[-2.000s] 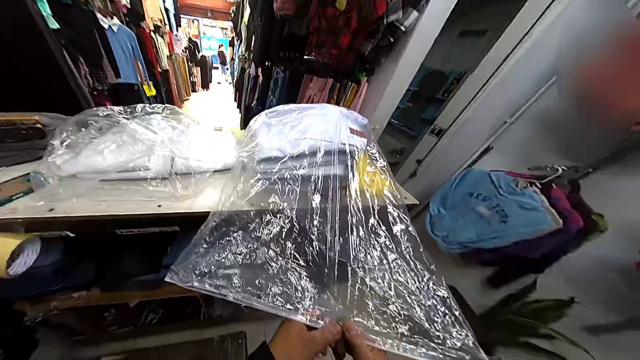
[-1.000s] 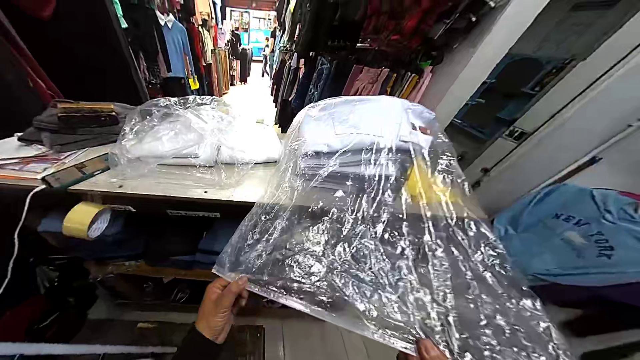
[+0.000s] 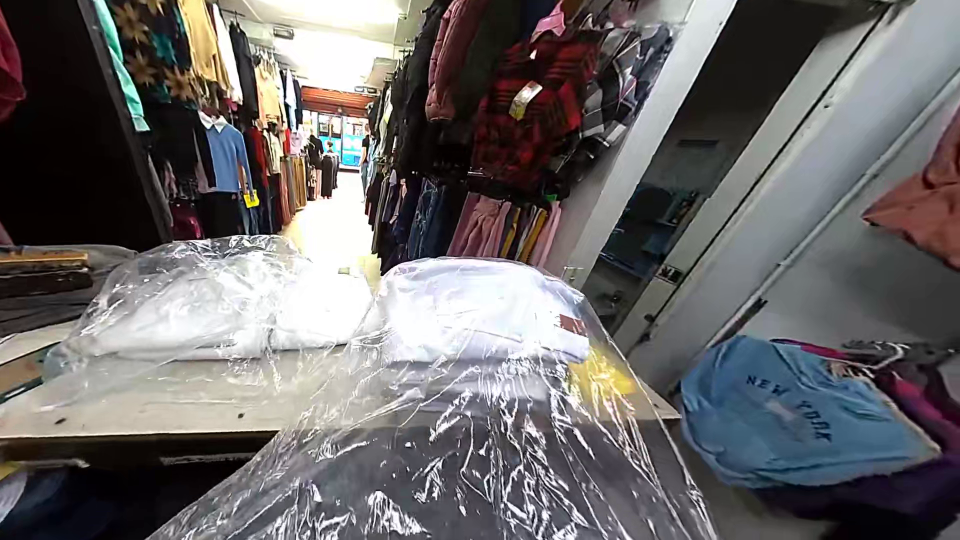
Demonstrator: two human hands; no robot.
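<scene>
Neither of my hands shows now. A large clear plastic bag [image 3: 450, 465] reaches from the counter down past the bottom edge of the view. Inside its far part lies a stack of folded white garments [image 3: 472, 307], with a small brown label at the right side and something yellow beside it. To the left, a second clear plastic bag [image 3: 202, 255] covers more folded white cloth [image 3: 187, 315] on the pale counter [image 3: 150, 405]. What holds the near end of the large bag is out of view.
Dark folded clothes [image 3: 45, 281] lie at the counter's left end. A light blue garment [image 3: 795, 412] hangs low at the right, near a white door frame [image 3: 660, 150]. Beyond the counter, an aisle [image 3: 330, 225] runs between racks of hanging clothes, with people far off.
Both hands, earlier at the near edge of the large bag, are out of view. They were close together, then apart. The view has shifted.
</scene>
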